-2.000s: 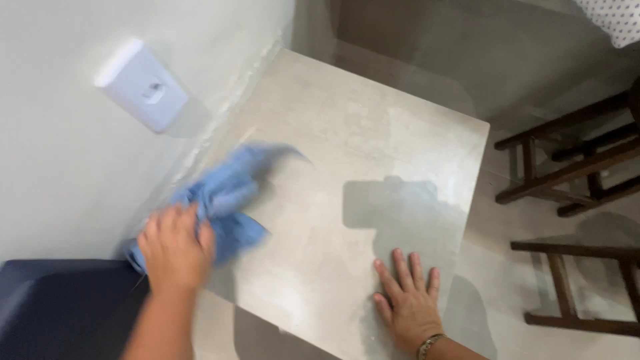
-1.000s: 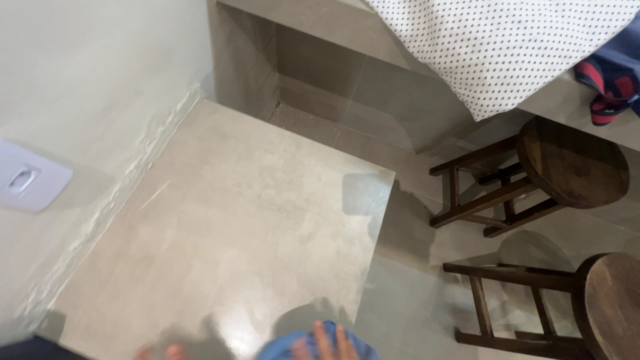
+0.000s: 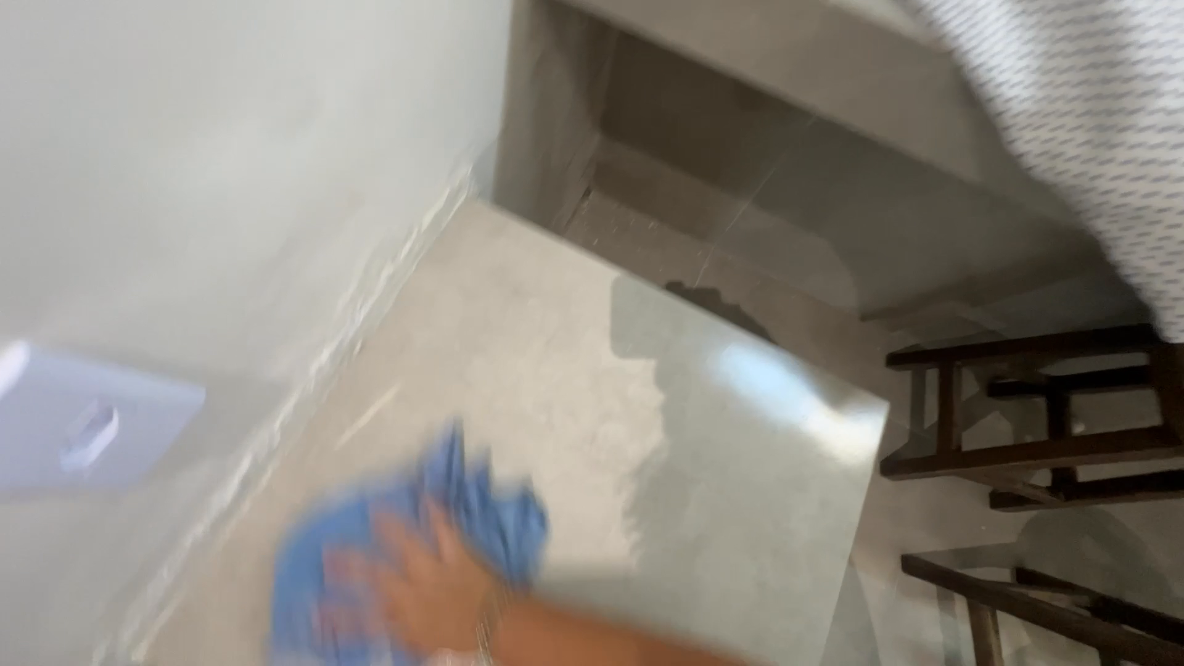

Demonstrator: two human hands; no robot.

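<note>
My right hand (image 3: 412, 578), blurred and with a bracelet at the wrist, lies over a bunched blue cloth (image 3: 499, 523) and presses it on the pale, smooth tabletop (image 3: 518, 342). Its fingers point up and left, and the forearm comes in from the bottom edge. The cloth rests on the tabletop's left part, not far from the wall edge, with folds sticking out beyond the fingers. My left hand is not in view. A shadow falls on the tabletop's right part, beside a bright reflection near the far right corner.
A light wall (image 3: 250, 185) with a white wall plate (image 3: 102, 416) borders the tabletop on the left. Beyond the far edge stands a counter (image 3: 786, 55) with a dotted cloth (image 3: 1091, 120) hanging over it. Dark wooden stools (image 3: 1027, 453) are at the right.
The blue cloth was under my left hand two seconds ago; now my right hand is on it. From the bottom middle, my right hand and cloth have moved left. My left hand has left the view.
</note>
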